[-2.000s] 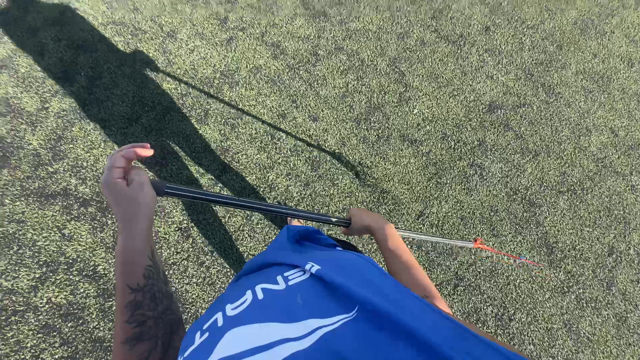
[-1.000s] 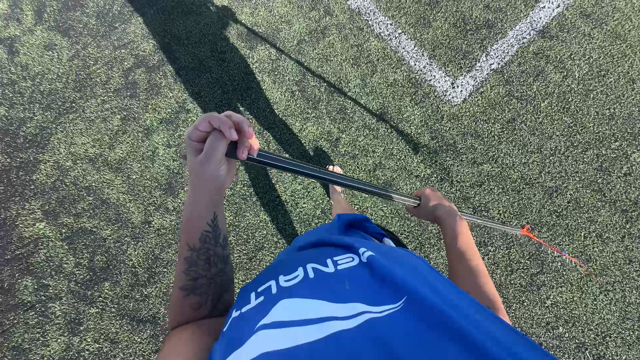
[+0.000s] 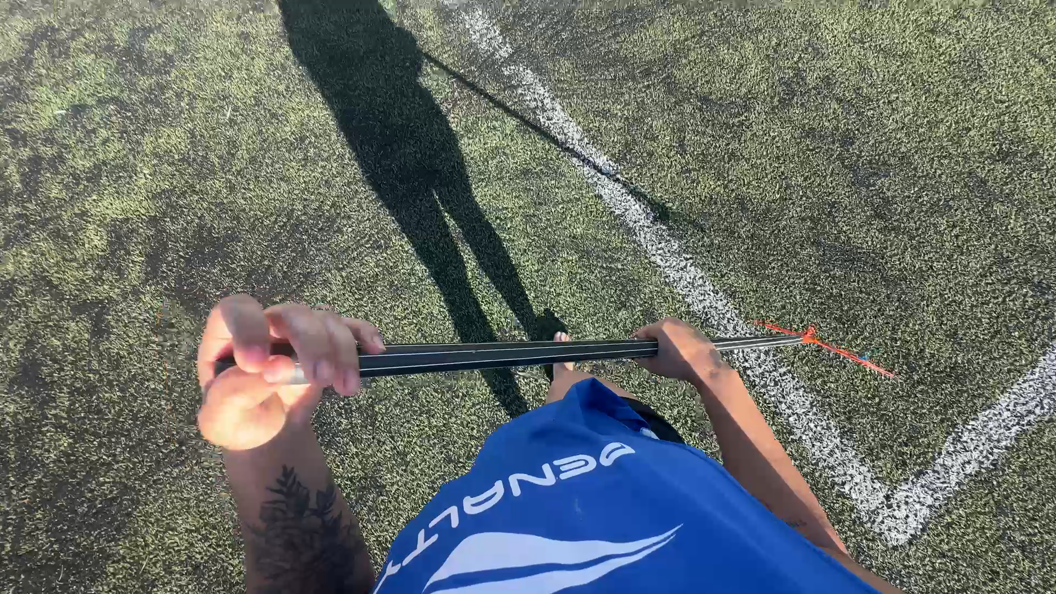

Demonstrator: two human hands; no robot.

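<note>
A long dark pole (image 3: 511, 355) lies nearly level across the front of my body. My left hand (image 3: 285, 359) is wrapped around its left end, with the fingers curled over the top. Further right along the shaft, my right hand (image 3: 681, 351) grips it beside my hip. Past the right hand the pole runs on thinner, and an orange cord or strip (image 3: 850, 356) is fixed near its far end. The palm side of the right hand is hidden.
Green artificial turf (image 3: 165, 206) covers the ground. A white painted line (image 3: 635, 214) crosses it and meets another white line (image 3: 982, 437) in a corner at the lower right. My shadow (image 3: 396, 140) falls ahead. A bare foot (image 3: 562, 351) shows below the pole.
The view has shifted over the turf, and the white lines, absent two seconds ago, now run past the pole. The left fingers, raised off the pole two seconds ago, have closed around its end.
</note>
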